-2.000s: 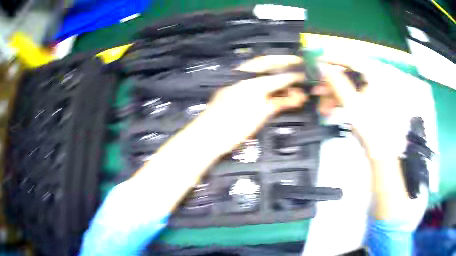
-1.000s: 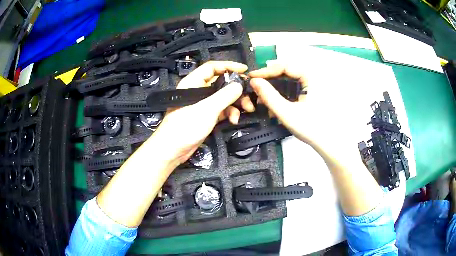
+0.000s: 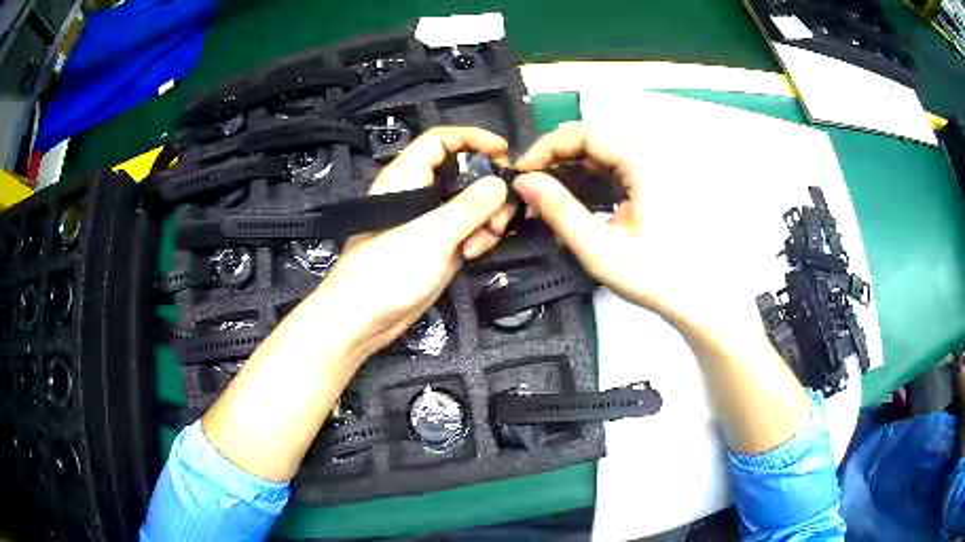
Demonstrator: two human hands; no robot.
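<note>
My left hand [image 3: 439,206] holds a round dark watch body [image 3: 473,166] with shiny film, above the foam tray. A long black strap [image 3: 397,209] runs left from it. My right hand [image 3: 582,196] pinches a short black strap [image 3: 580,182] at the right side of the watch body. The fingertips cover the joint, so I cannot tell whether it is attached. The black foam tray [image 3: 444,468] lies under my hands, its square pockets holding watches, several with straps. A film-covered watch body [image 3: 436,417] sits in a lower pocket.
A white sheet [image 3: 677,466] lies right of the tray, with a pile of black buckle straps [image 3: 820,307]. Stacked foam trays [image 3: 116,349] stand at left. A blue cloth [image 3: 122,69] lies upper left. Another tray [image 3: 847,48] is upper right. A person's blue sleeve [image 3: 905,476] shows lower right.
Since a second ago, both hands have shifted slightly left with the watch, and the right fingers are closer around the short strap. The earliest frame is blurred, with the hands farther right.
</note>
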